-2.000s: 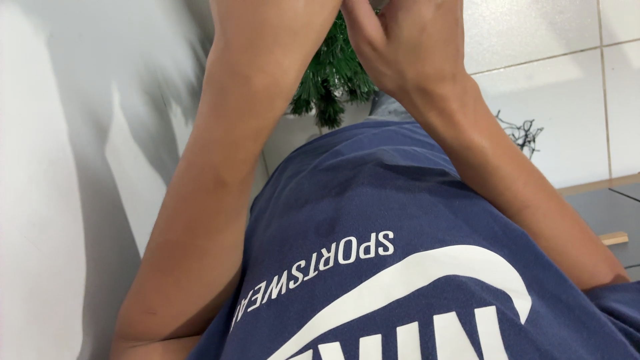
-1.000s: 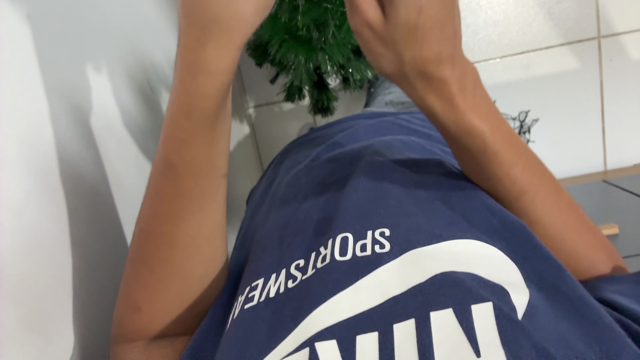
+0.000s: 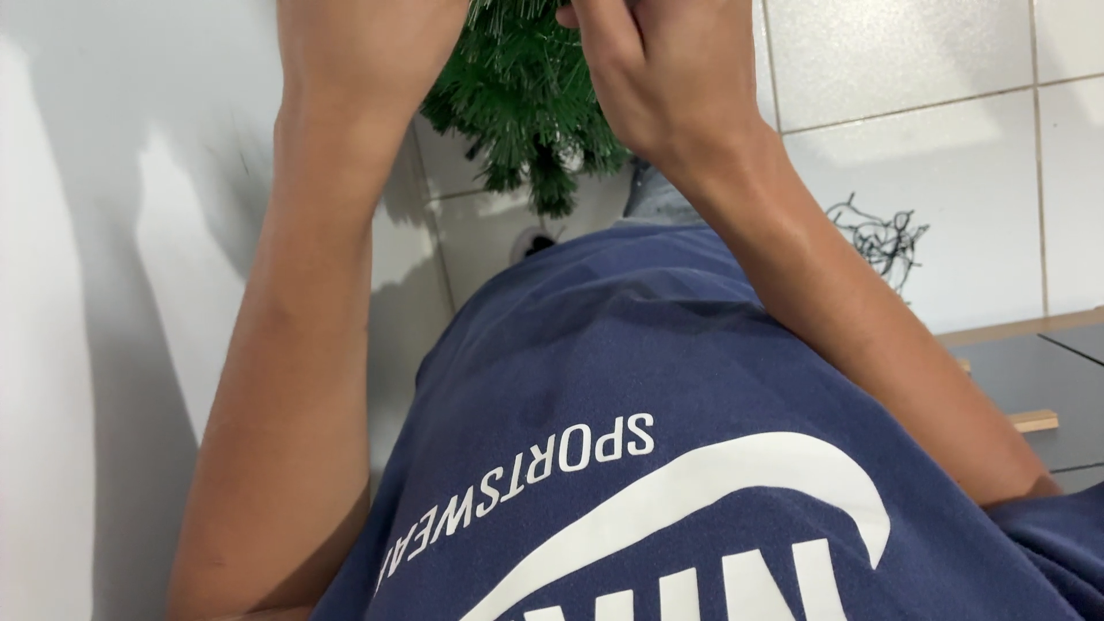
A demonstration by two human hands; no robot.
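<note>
Green artificial pine branches (image 3: 526, 95), seemingly of a Christmas tree, hang between my two hands at the top of the head view. My left hand (image 3: 371, 43) is at the left of the branches, its fingers cut off by the frame's upper edge. On the other side, my right hand (image 3: 668, 69) overlaps the foliage, with its thumb and a fingertip bent near the top edge. Whether either hand holds something cannot be seen.
A white wall (image 3: 172, 129) stands close on the left. On the white tiled floor (image 3: 906, 155) at the right lies a tangle of dark wire (image 3: 884, 241), partly behind my forearm. Grey panels (image 3: 1069, 371) with a small wooden strip (image 3: 1035, 421) are at the right edge.
Two seconds ago my hands were nearer each other; they moved apart, showing more of the branches between them. Since one second ago they have shifted slightly.
</note>
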